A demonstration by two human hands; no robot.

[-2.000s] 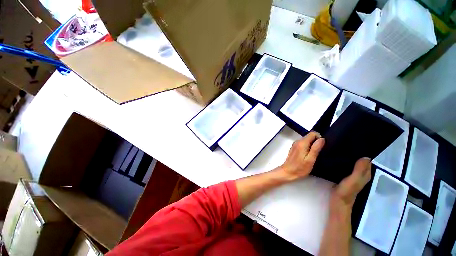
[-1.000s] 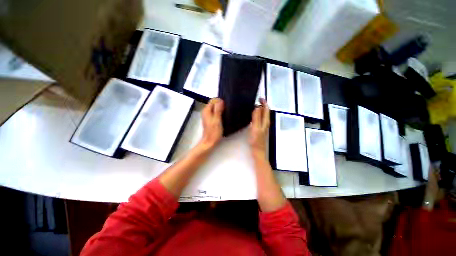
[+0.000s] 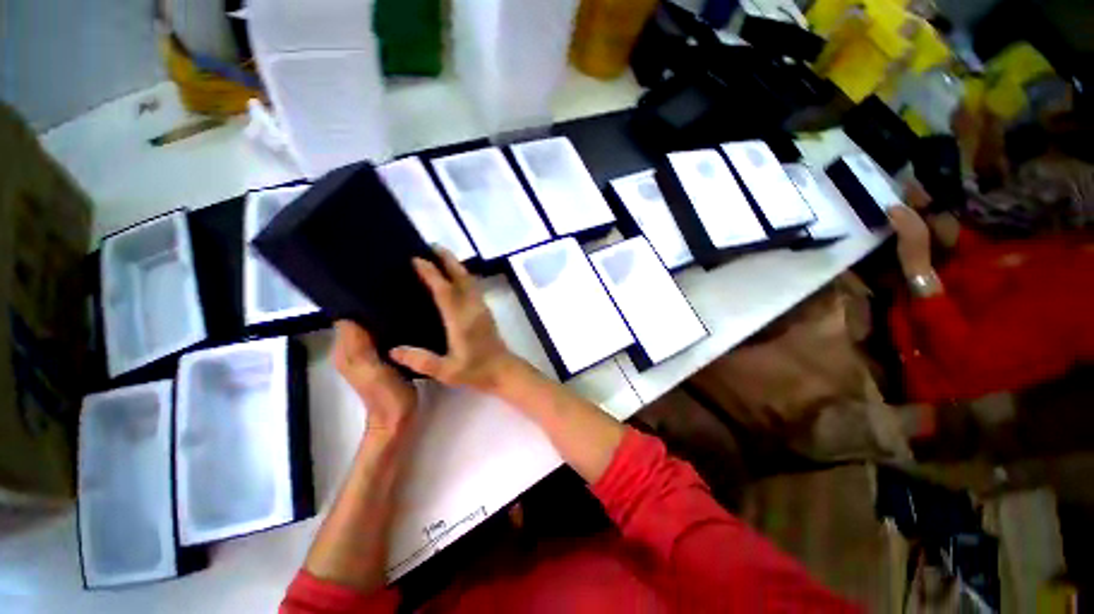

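A plain black box (image 3: 354,258) is held tilted above the bench, its black outside facing me; its inside is hidden. My left hand (image 3: 378,378) grips its lower end. My right hand (image 3: 462,324) grips its right side, fingers spread along the edge. Black boxes with white inner trays lie around it: a box at the near left (image 3: 234,438), another beside it (image 3: 126,486), and one behind them (image 3: 152,292). Two more boxes lie right of my hands, one (image 3: 570,302) overlapping or touching the other (image 3: 650,298).
White ribbed tray stacks (image 3: 318,78) stand at the back of the white bench (image 3: 480,450). A brown carton (image 3: 36,324) stands at the left edge. A dark heap (image 3: 708,84) and yellow packs (image 3: 870,48) lie far right. A second person in a red sleeve (image 3: 996,312) touches a far box.
The view has swung right, bringing the second person and yellow packs further in. The black box, upright before, now leans left in both hands.
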